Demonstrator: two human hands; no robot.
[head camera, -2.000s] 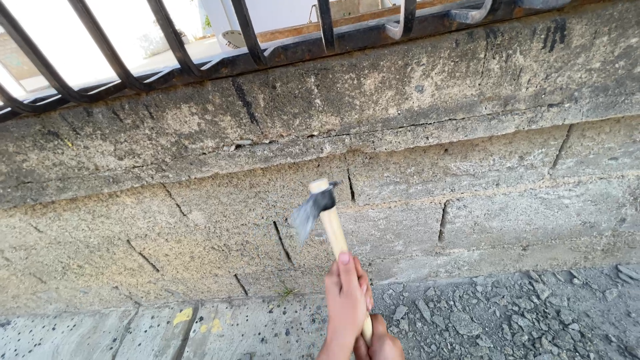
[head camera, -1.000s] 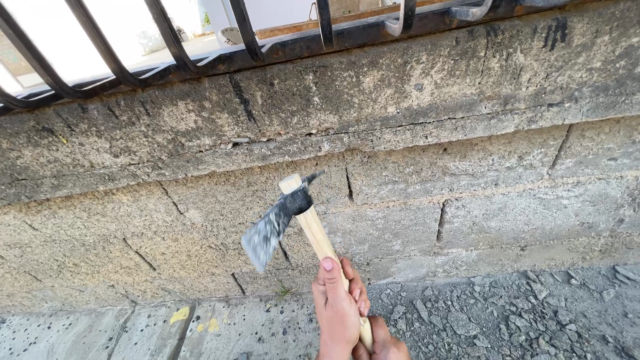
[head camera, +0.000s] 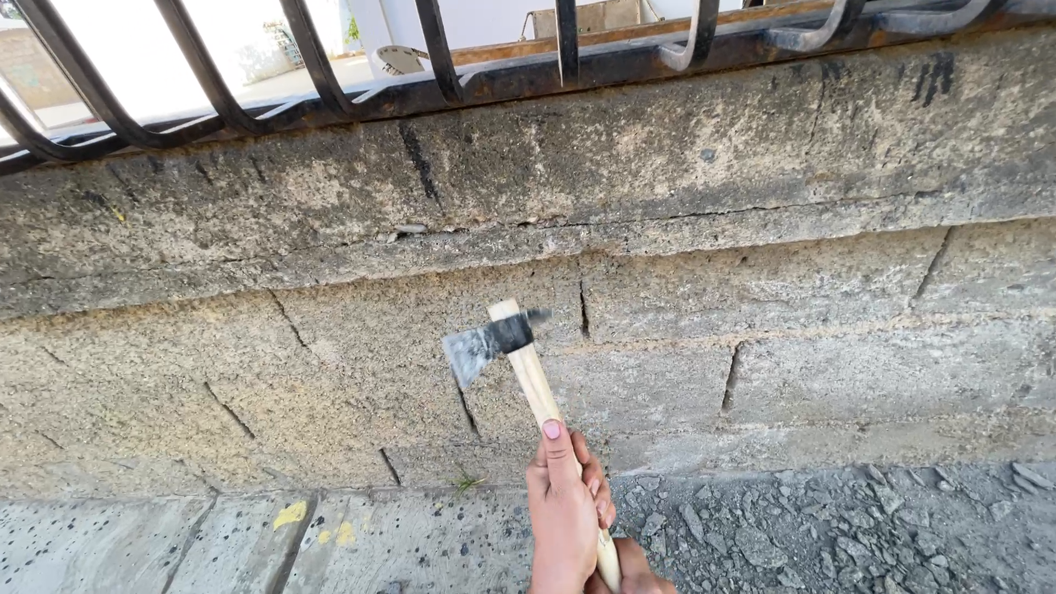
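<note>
A small mattock with a pale wooden handle (head camera: 535, 384) and a dark metal head (head camera: 511, 332) is held up before the block wall. Its broad, whitish blade points left and a narrow dark point juts right. My left hand (head camera: 565, 503) wraps the middle of the handle, thumb laid along it. Lower down, at the bottom edge of the view, my right hand (head camera: 635, 573) grips near the handle's end and is partly cut off. The blade looks slightly blurred; whether it touches the wall cannot be told.
A rough concrete block wall (head camera: 660, 388) with open joints runs across, under a cracked concrete ledge (head camera: 511, 181). Black metal bars (head camera: 437, 49) stand on top. Grey rubble (head camera: 825, 528) lies at lower right, speckled paving (head camera: 247, 536) with yellow marks at lower left.
The mattock head has swung about between the frames: upright with its blade angled down at first, then further left and lower, now a little back to the right. Both hands keep hold of the handle.
</note>
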